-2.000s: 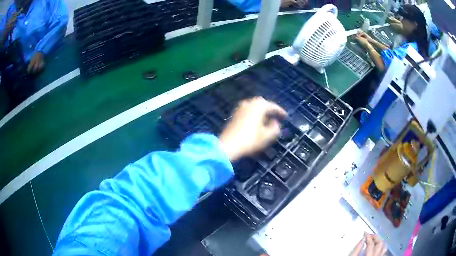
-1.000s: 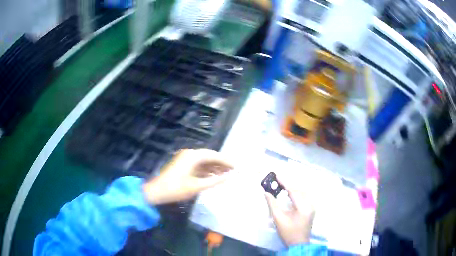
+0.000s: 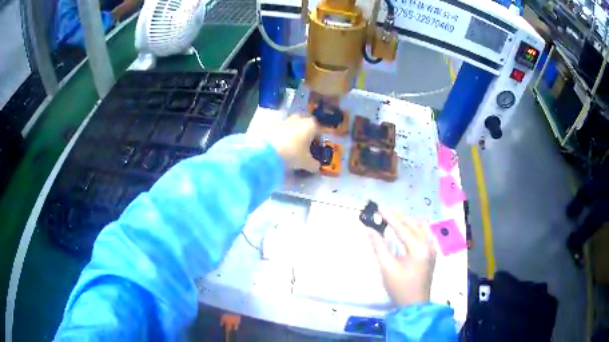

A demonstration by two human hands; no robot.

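My left hand [image 3: 297,141] reaches to the left fixtures on the plate. Its fingertips are at the left edge of a black part [image 3: 324,153] in the front left orange fixture [image 3: 331,168]; whether they grip it cannot be told. Behind it, another orange fixture [image 3: 339,125] holds a dark part under the raised brass press head [image 3: 334,57]. Two brown-orange fixtures [image 3: 374,162] with dark recesses stand to the right. My right hand [image 3: 407,257] holds a small black part [image 3: 372,217] with a pale centre between thumb and fingers, above the white table.
A black blister tray [image 3: 143,137] lies at the left beside the green conveyor, with a white fan [image 3: 170,27] behind it. Blue uprights [image 3: 461,100] and the control panel [image 3: 506,93] stand behind and right. Pink pads [image 3: 449,237] line the table's right edge. A person's arm shows top left.
My left hand has moved from the tray across to the front left fixture. My right hand still holds the black part. The view has turned right, and the press head shows raised behind the fixtures.
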